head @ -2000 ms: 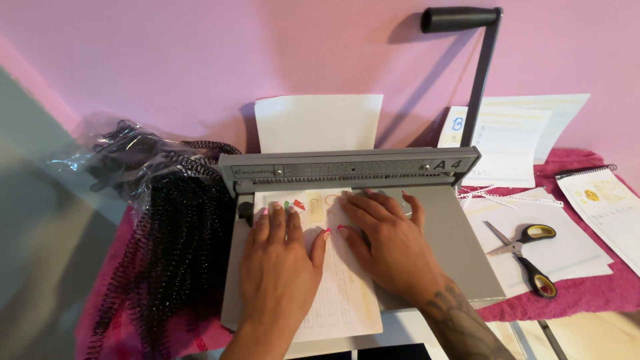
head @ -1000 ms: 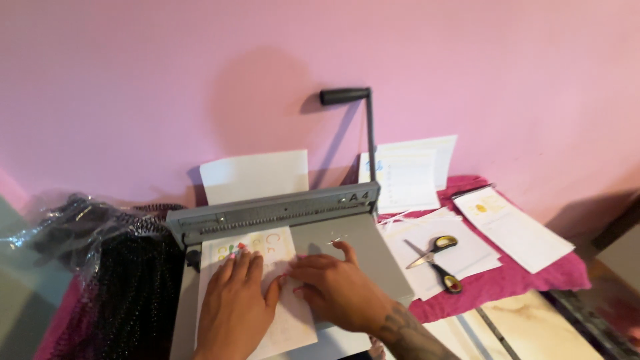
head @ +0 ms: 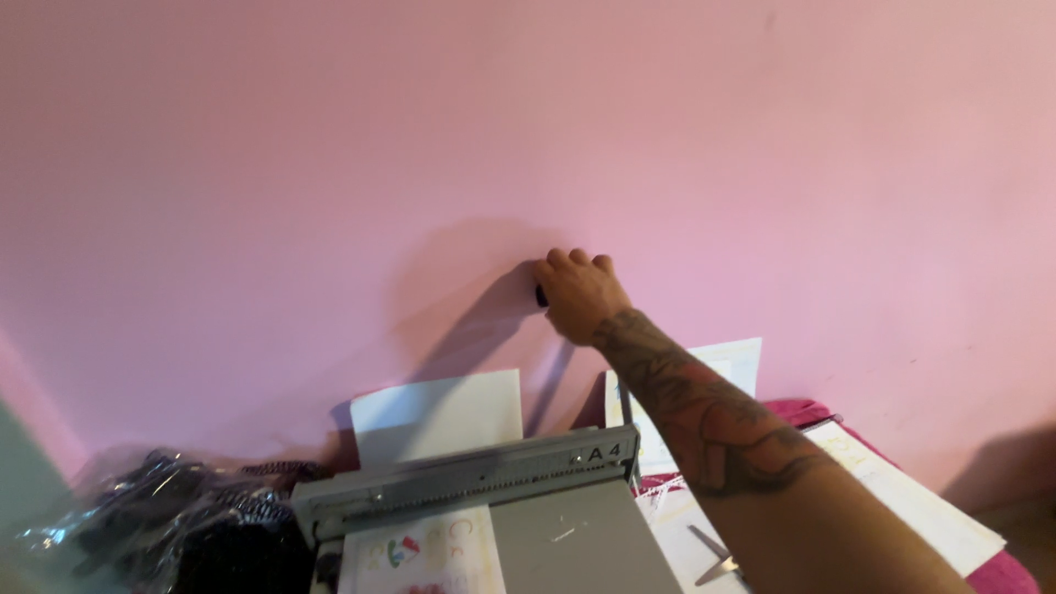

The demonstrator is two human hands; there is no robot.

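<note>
My right hand (head: 580, 295) is closed around the black handle grip (head: 541, 296) of the lever on a grey binding punch machine (head: 577, 528), in front of the pink wall. The lever is mostly hidden behind my tattooed forearm. A printed sheet with coloured pictures (head: 421, 551) lies on the machine's bed, its top edge at the punching slot. My left hand is out of view.
Black spiral binding coils in clear plastic (head: 165, 520) lie left of the machine. Blank paper (head: 445, 417) stands behind it. To the right are scissors (head: 716, 564), loose sheets and a bound booklet (head: 916, 503) on a magenta cloth (head: 1006, 573).
My right hand has left the printed sheet, moved up and taken hold of the lever's handle. My left hand has gone out of view. The view has tilted up.
</note>
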